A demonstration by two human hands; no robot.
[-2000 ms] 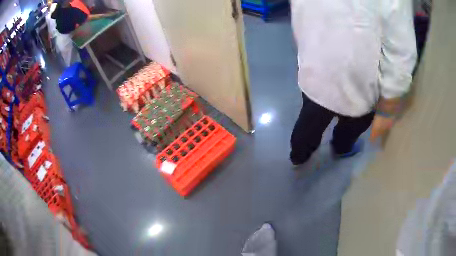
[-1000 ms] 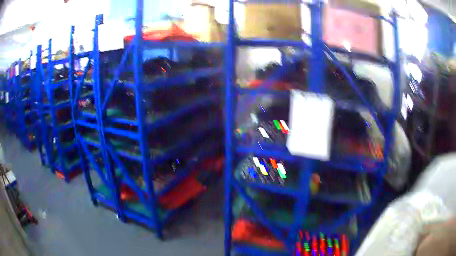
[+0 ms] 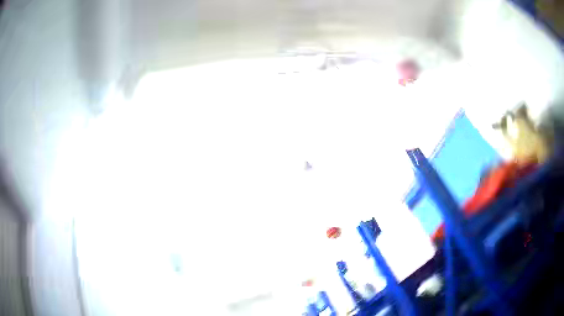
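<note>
Neither of my hands is in view. The nearest things are the upper parts of blue storage racks [image 3: 454, 216] at the lower right, tilted in the picture. An orange-red thing [image 3: 491, 188] lies on the top of the nearest rack, with a tan, blurred thing [image 3: 529, 139] behind it. A light blue panel [image 3: 461, 163] stands beside the rack post. The shelves below are dark, and what they hold cannot be told.
Most of the picture is overexposed white. A grey-white ceiling band [image 3: 247, 31] runs along the top. A pale wall or frame edge [image 3: 49, 265] stands at the left. Further blue rack posts [image 3: 349, 284] recede at the bottom.
The view has swung from the doorway and floor trays to the racks, then up towards the ceiling. The racks have shifted to the lower right. The pale sleeve at the right has left the picture.
</note>
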